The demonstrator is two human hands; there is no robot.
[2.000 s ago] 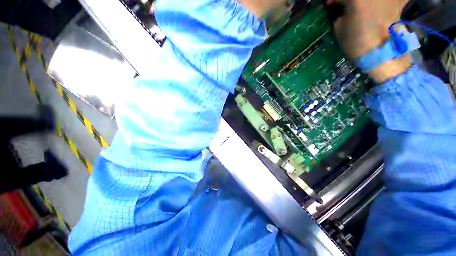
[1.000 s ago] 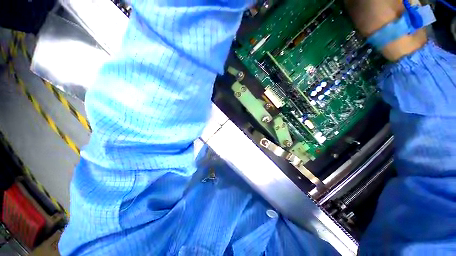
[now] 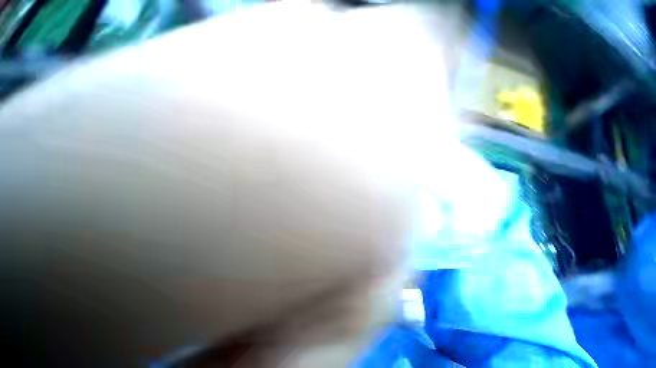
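Note:
A very large, blurred and partly overexposed bare hand [image 3: 237, 180] fills the left and middle of the view, close to the camera. Its fingers cannot be made out, and I cannot tell for sure which of my hands it is. A bright blue sleeve [image 3: 496, 287] shows at the lower right of it. My other hand cannot be made out. Bright yellow block components [image 3: 523, 108] lie in a pale box [image 3: 496, 79] at the upper right. No board can be clearly told.
A grey rail or bar [image 3: 554, 151] runs below the box towards the right edge. Dark, blurred equipment stands at the right. More blue cloth [image 3: 642, 266] shows at the right edge. Blurred green and dark shapes [image 3: 54, 29] show at the top left.
The view has swung away from the board and carrier and is strongly blurred. A hand has come up close to the camera. The yellow blocks have come into view.

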